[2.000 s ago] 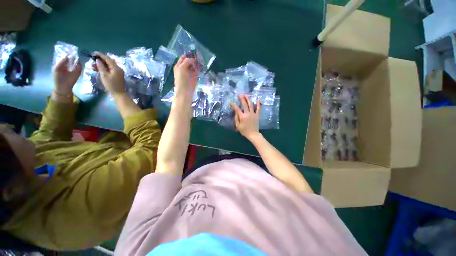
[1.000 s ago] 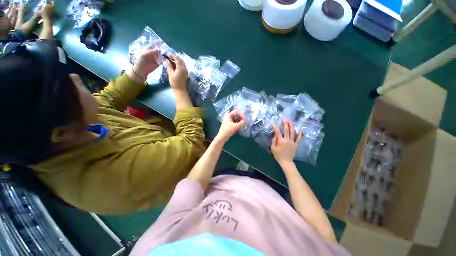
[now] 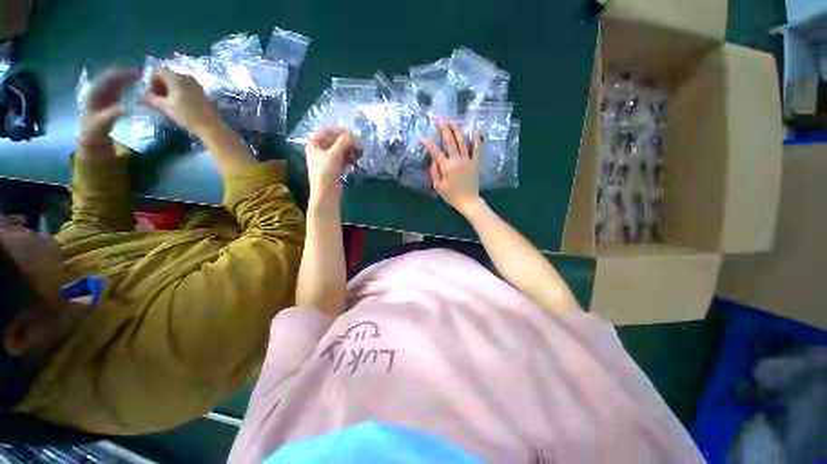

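A pile of filled clear zip bags [image 3: 385, 118] lies overlapping on the dark green bench in front of me, with small dark pieces inside. My left hand [image 3: 332, 156] is at the pile's lower left edge, thumb and fingertips pinched together; whether a bag edge is between them cannot be told. My right hand [image 3: 455, 165] lies palm down on the right part of the pile, fingers spread, touching the bags.
At right stands an open carton [image 3: 694, 163] with packed bags [image 3: 632, 172] inside. A neighbour in mustard sleeves [image 3: 181, 290] works at left over another pile of bags [image 3: 254, 86]. A dark coiled bundle [image 3: 18, 107] lies far left. A blue bin [image 3: 725, 385] is at lower right.
Two seconds ago my left hand held a bag raised above the pile; now it is lower, at the pile's left edge, with no raised bag. My right hand stays on the pile. The camera view has swung.
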